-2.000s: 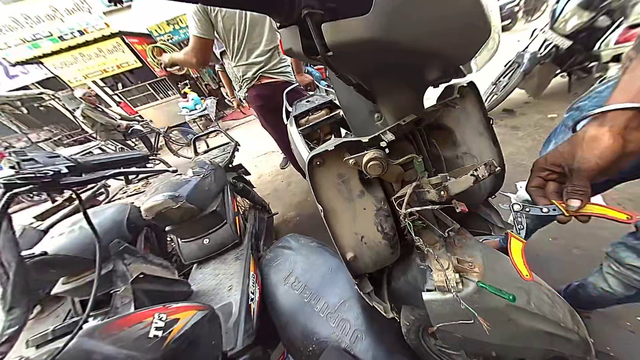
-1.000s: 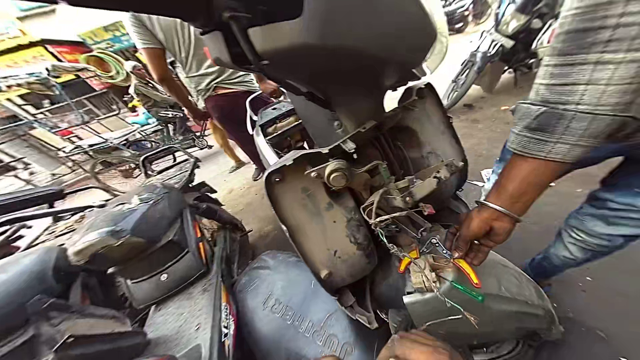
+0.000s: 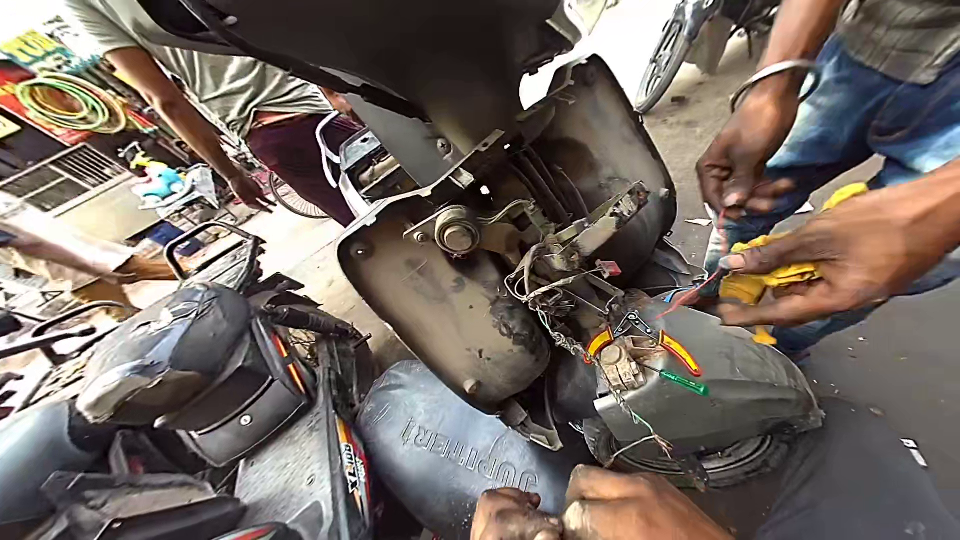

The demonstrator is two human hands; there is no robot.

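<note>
At the bottom edge, my left hand point(image 3: 511, 514) and my right hand point(image 3: 636, 504) are close together with curled fingers; whether they hold anything is hidden. They are in front of the black scooter seat point(image 3: 457, 442). Beyond them, wire strippers with red and yellow handles point(image 3: 679, 352) rest on the grey front fender point(image 3: 735, 375), beside a dirty connector block point(image 3: 619, 366) and a green-handled screwdriver point(image 3: 684, 382). Frayed wires point(image 3: 551, 289) hang from the opened scooter front. At the right, a co-worker's hands hold a thin red wire point(image 3: 694, 292) and a crumpled yellow item point(image 3: 780, 274).
The open body panel point(image 3: 450, 330) stands over the seat, with a dark cover point(image 3: 360, 52) above it. Parked two-wheelers with a worn seat point(image 3: 169, 352) crowd the left. Another person stands behind the panel. The co-worker's jeans point(image 3: 855, 112) are at the right.
The wire strippers, held by the co-worker two seconds ago, now lie released on the fender. The co-worker's hands have moved away to the right. My hands have come further into view at the bottom.
</note>
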